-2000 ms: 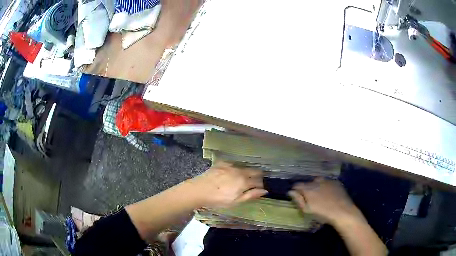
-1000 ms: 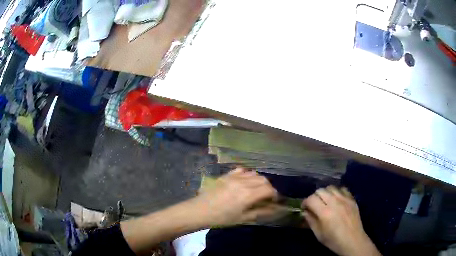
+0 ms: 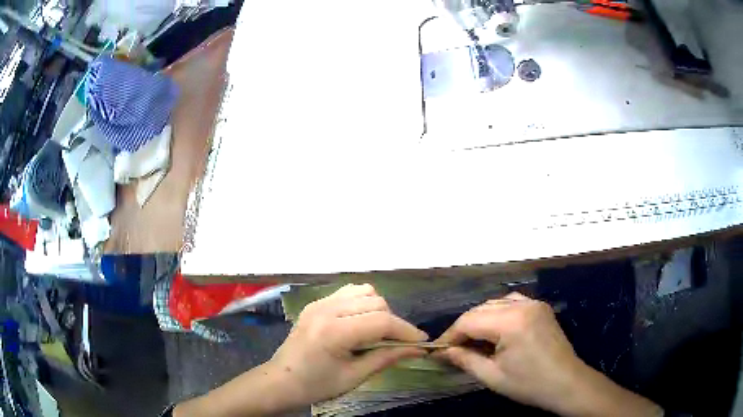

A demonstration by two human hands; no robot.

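Note:
My left hand [image 3: 346,338] and my right hand [image 3: 517,346] are close together below the table's front edge. Between their thumbs and fingers they pinch a narrow olive-brown fabric strip [image 3: 399,345], seen edge-on. Layered olive strips, a stack of cut pieces [image 3: 391,379], lie under the hands. More olive and grey-brown strips [image 3: 424,300] lie behind the hands, against the table's edge, partly hidden by them.
The white sewing table [image 3: 326,163] spans the middle. The presser foot area and slide plate [image 3: 452,75] are at the top. An orange-red tool [image 3: 611,10] and a black block [image 3: 688,59] stand right. Red cloth [image 3: 208,300] hangs below the table; striped cloth [image 3: 130,102] lies left.
The view has turned, so the table edge looks more level and the machine sits further left. My hands have come together and now pinch a strip above the front stack.

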